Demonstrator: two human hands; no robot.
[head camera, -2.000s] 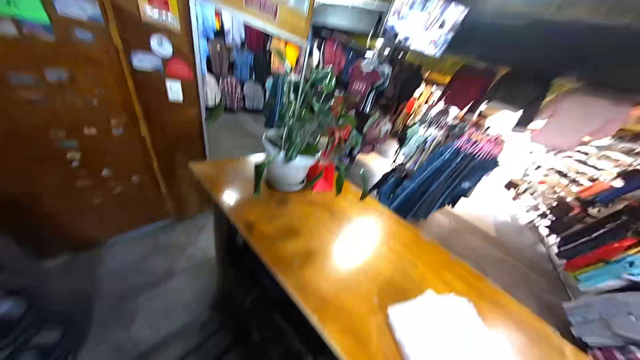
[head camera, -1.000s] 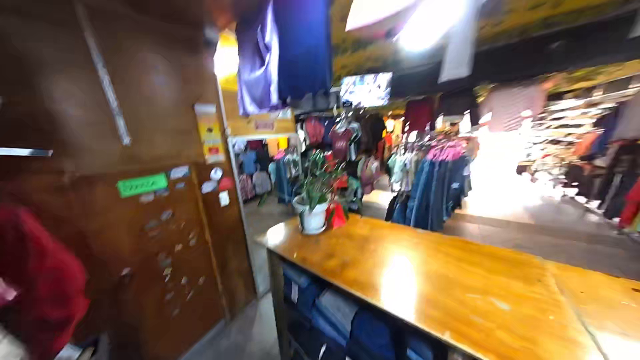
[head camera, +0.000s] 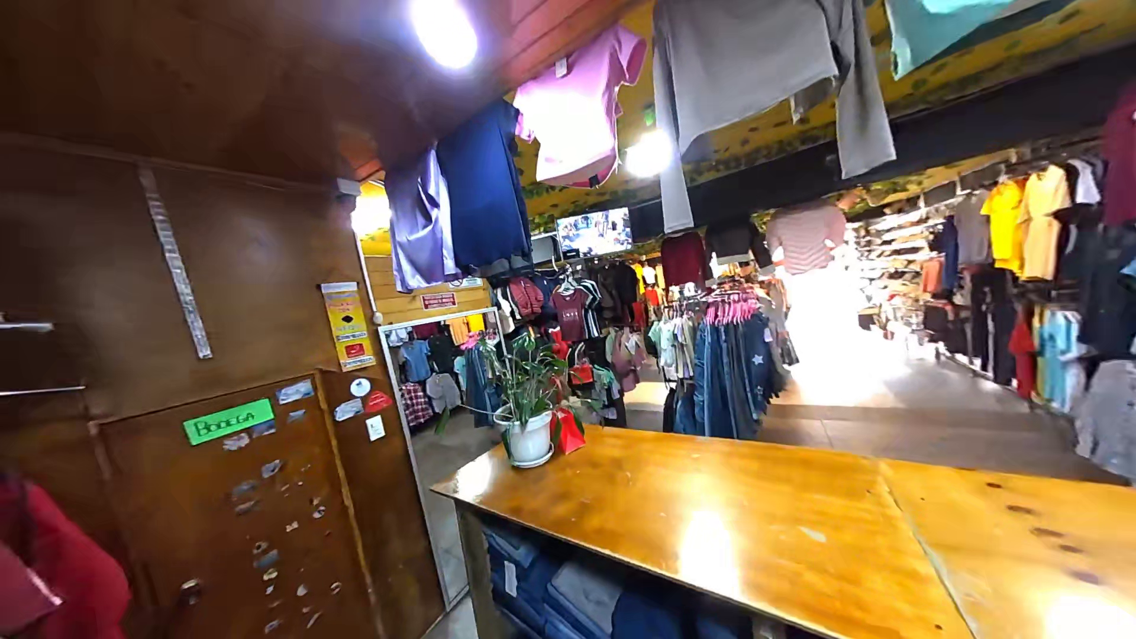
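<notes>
Neither my left hand nor my right hand shows in the head view. A varnished wooden counter (head camera: 657, 497) runs from the middle to the lower right. On its far left corner stands a leafy plant in a white pot (head camera: 527, 437), with a red object (head camera: 569, 429) right beside it. Folded jeans (head camera: 581, 599) lie on a shelf under the counter top. What my hands hold or touch is hidden.
At left is a wooden door (head camera: 213, 524) with a green sign (head camera: 229, 422). A tall mirror (head camera: 422, 461) leans beside it. Jeans hang on a rack (head camera: 728, 368) beyond the counter. Shirts, one pink (head camera: 577, 111), hang overhead. Red cloth (head camera: 67, 568) shows lower left.
The view has levelled and swung upward, bringing the hanging shirts and ceiling lamps in. The white thing on the counter two seconds ago is out of sight.
</notes>
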